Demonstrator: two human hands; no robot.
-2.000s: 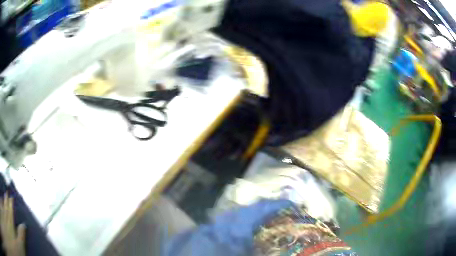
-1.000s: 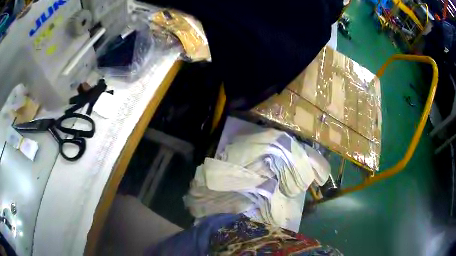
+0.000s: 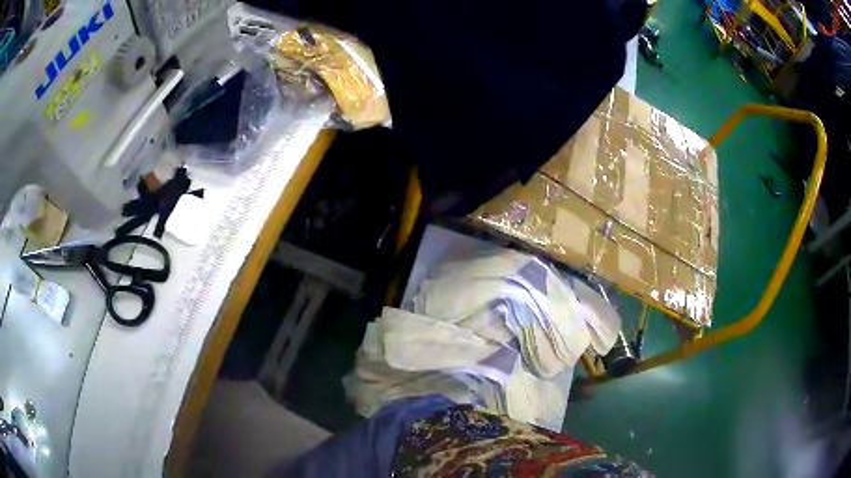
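Observation:
Neither of my hands is in the picture. A patterned sleeve (image 3: 495,448) reaches in at the bottom edge, with its hand not visible. Nearest in front lie pale cloth pieces (image 3: 467,327), stacked in overlapping bundles on a light board below the carton. Black-handled shears (image 3: 121,271) lie on the white machine table (image 3: 140,373), blades pointing left. Small dark scraps (image 3: 157,198) and a white paper slip (image 3: 187,219) lie behind them. A large dark navy cloth (image 3: 504,84) fills the top middle and hangs in front of the carton.
A taped carton (image 3: 616,205) rests on a trolley with a yellow handle (image 3: 793,243) over the green floor. The JUKI machine (image 3: 84,84) stands at upper left. A clear plastic bag (image 3: 224,112) with a dark piece and a tan wrapped packet (image 3: 350,79) lie along the table edge.
The view has swung right and down from the table, then nearly settled. The hand seen at the lower left two seconds ago is out of view. Shears and cloth pieces keep their places.

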